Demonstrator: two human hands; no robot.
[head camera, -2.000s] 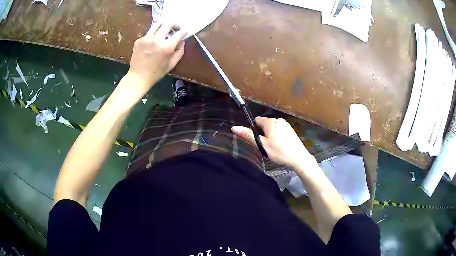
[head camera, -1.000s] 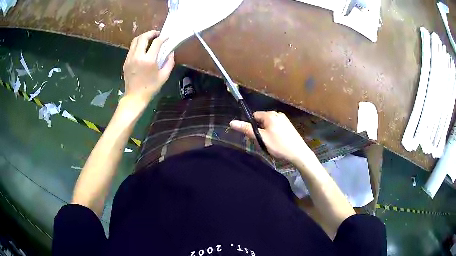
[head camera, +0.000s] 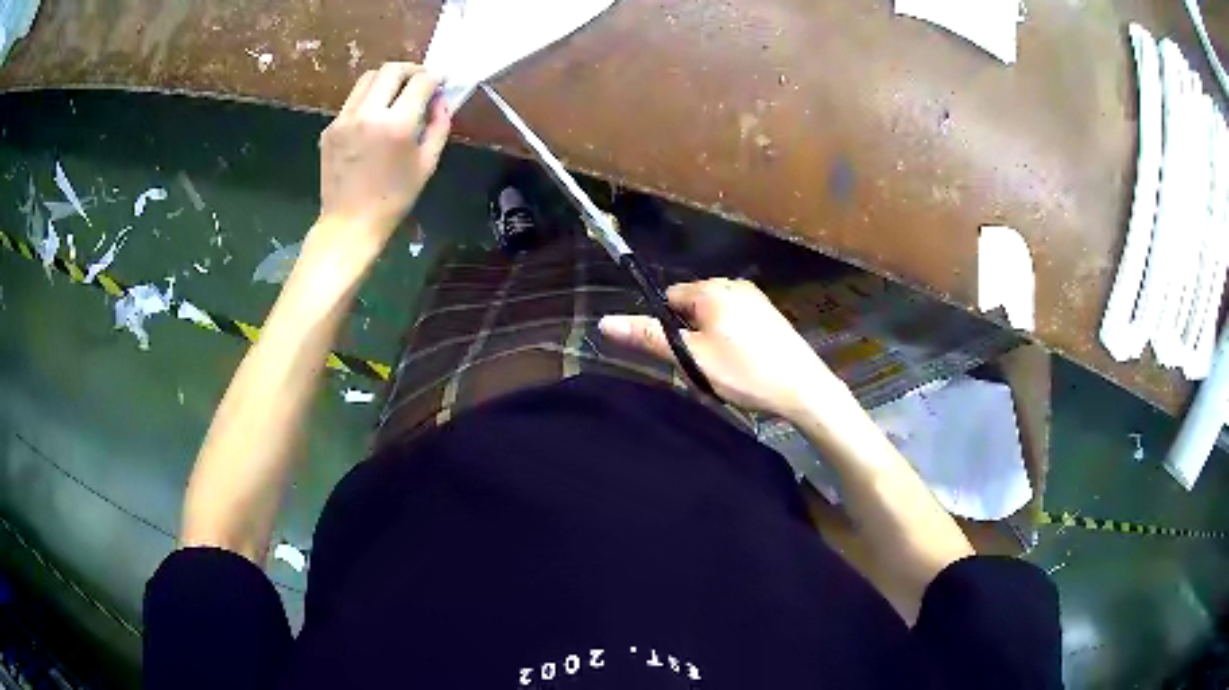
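A white curved panel stack (head camera: 519, 38) lies at the table's front edge, cut off by the picture's top, its narrow tail pointing towards me. My left hand (head camera: 382, 146) grips the tail at its left side. My right hand (head camera: 728, 348) holds the black handles of the large shears (head camera: 582, 202). The long silver blades look nearly closed, and their tip is at the right side of the tail, close to my left fingers. Whether the tip touches the sheets I cannot tell.
Stacked narrow curved strips (head camera: 1170, 202) lie at the table's right, beside a pale tube (head camera: 1200, 429). A small white piece (head camera: 1005, 276) lies at the brown table's (head camera: 755, 121) edge. An open cardboard box (head camera: 1031, 445) with white waste stands below. Scraps (head camera: 140, 310) litter the green floor.
The panel's tail has moved up and left, with my left hand beside it. The shears have shifted slightly left, their tip now close to my left fingers. The view has shifted a little.
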